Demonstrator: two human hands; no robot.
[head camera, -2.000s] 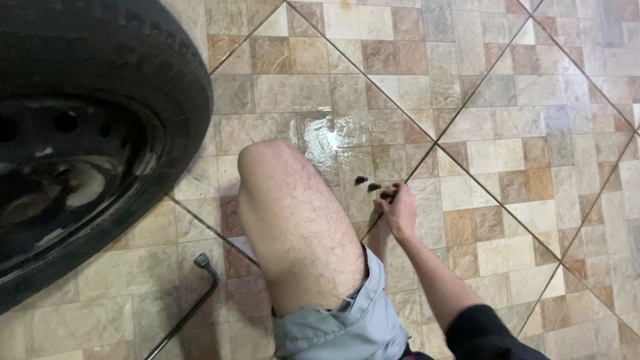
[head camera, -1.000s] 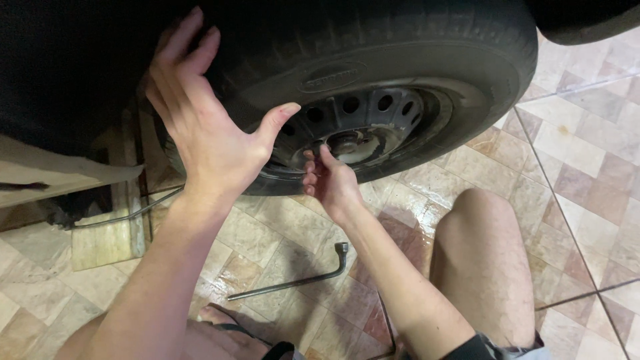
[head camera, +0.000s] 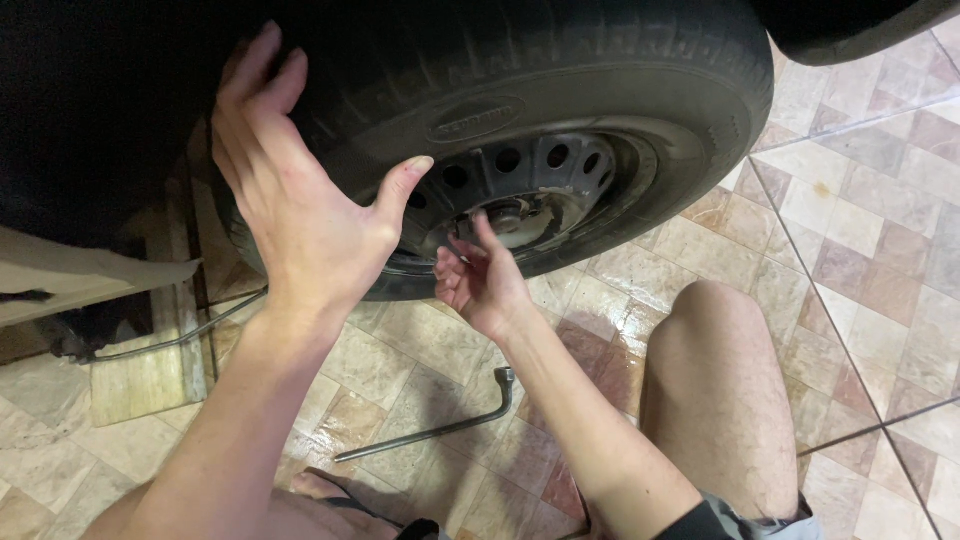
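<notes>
A black tire (head camera: 570, 97) on a dark steel wheel rim (head camera: 540, 154) stands in the upper middle. My left hand (head camera: 300, 180) rests against the tire's left side, fingers spread upward, thumb reaching toward the rim. At the wheel's center my right hand (head camera: 484, 277) has its thumb and fingertips close together beside the hub (head camera: 506, 217). A small dark thing, perhaps a wheel bolt or nut, shows at those fingertips, but blur hides what it is. Below the hands an L-shaped lug wrench (head camera: 450, 429) lies on the floor, socket end up and to the right.
Dark car bodywork overhangs the wheel. Left of the tire, a jack (head camera: 71, 337) with a thin metal rod (head camera: 180, 337) sits by a wooden board (head camera: 139, 386) on the tiled floor (head camera: 840, 285). My bent knee (head camera: 712, 330) is at the right, my sandaled foot at the bottom.
Two seconds ago my right hand was at several small dark pieces on the floor; now it is at the wheel hub. My left hand has come into view on the tire. The view has swung left.
</notes>
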